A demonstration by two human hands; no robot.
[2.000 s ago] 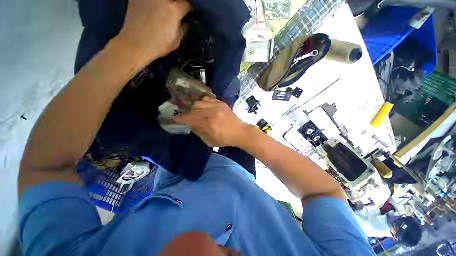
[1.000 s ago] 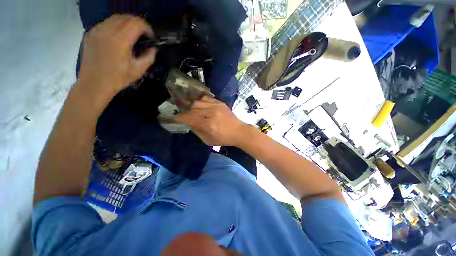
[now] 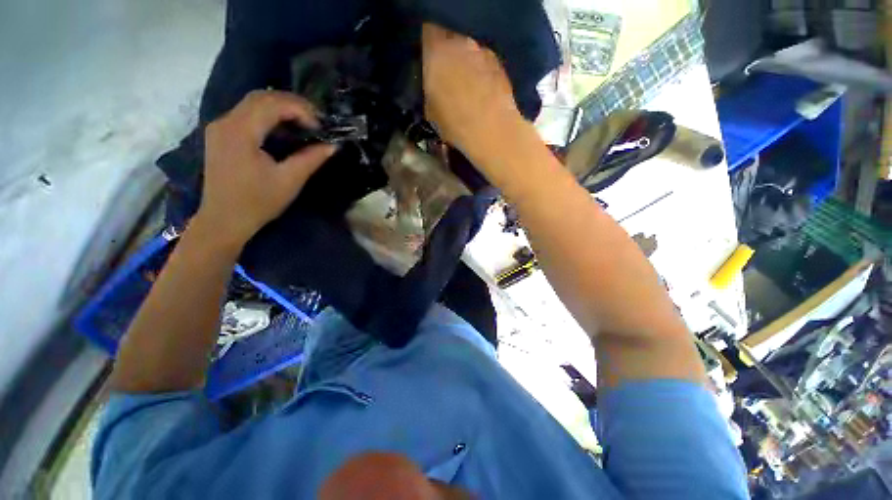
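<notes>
A pile of dark metal parts (image 3: 342,83) lies in the folds of a navy cloth (image 3: 323,259). My left hand (image 3: 256,161) is at the pile's left side, with thumb and fingers pinching a small dark metal part (image 3: 344,128) with a shiny edge. My right hand (image 3: 468,93) is over the cloth's right side, back of the hand up; its fingertips are hidden, so its hold cannot be told. A crumpled clear plastic bag (image 3: 416,186) lies on the cloth between and below my hands.
A blue basket (image 3: 256,363) is below left, beside a pale wall (image 3: 88,107). On the white table (image 3: 641,210) at right are a thread cone (image 3: 696,148), a dark sandal-shaped item (image 3: 611,156) and a yellow piece (image 3: 732,266). A blue bin (image 3: 817,137) stands beyond.
My right hand has let go of the plastic bag and moved up to the cloth's upper right. My left hand moved right and a little down. The whole view has shifted.
</notes>
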